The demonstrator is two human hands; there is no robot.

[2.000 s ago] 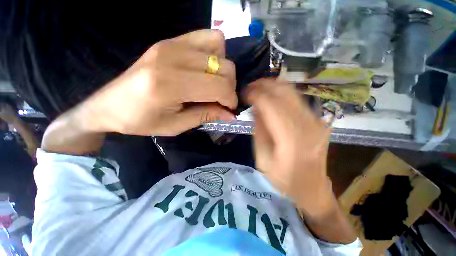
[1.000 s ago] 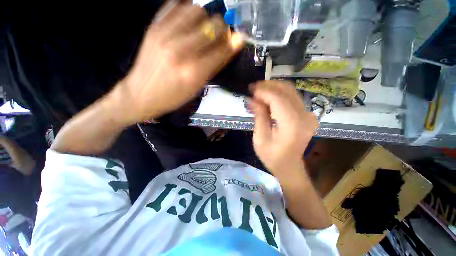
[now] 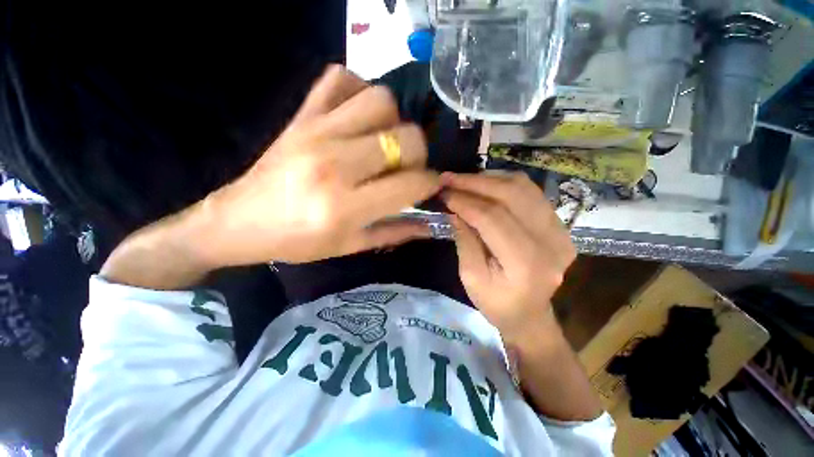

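Observation:
A large black garment (image 3: 161, 80) fills the upper left and runs under my hands to the needle area. My left hand (image 3: 321, 178), with a gold ring, lies over the cloth, its thumb and index fingertips at the garment's edge. My right hand (image 3: 513, 241) pinches the same edge; the fingertips of both hands meet. The small fold between them is mostly hidden. The sewing machine's clear guard (image 3: 495, 67) is just above and right of the fingertips. The needle itself cannot be made out.
A yellow-and-black strip (image 3: 580, 161) lies on the machine bed (image 3: 660, 219). Two grey ribbed tubes (image 3: 727, 98) stand at the upper right. A cardboard box (image 3: 723, 335) with a black scrap (image 3: 669, 366) is below the table's edge at right. A blue knob (image 3: 420, 44) is left of the guard.
My left hand has come down and right from the upper cloth, and its fingertips now meet those of my right hand. The guard appears lower in the view.

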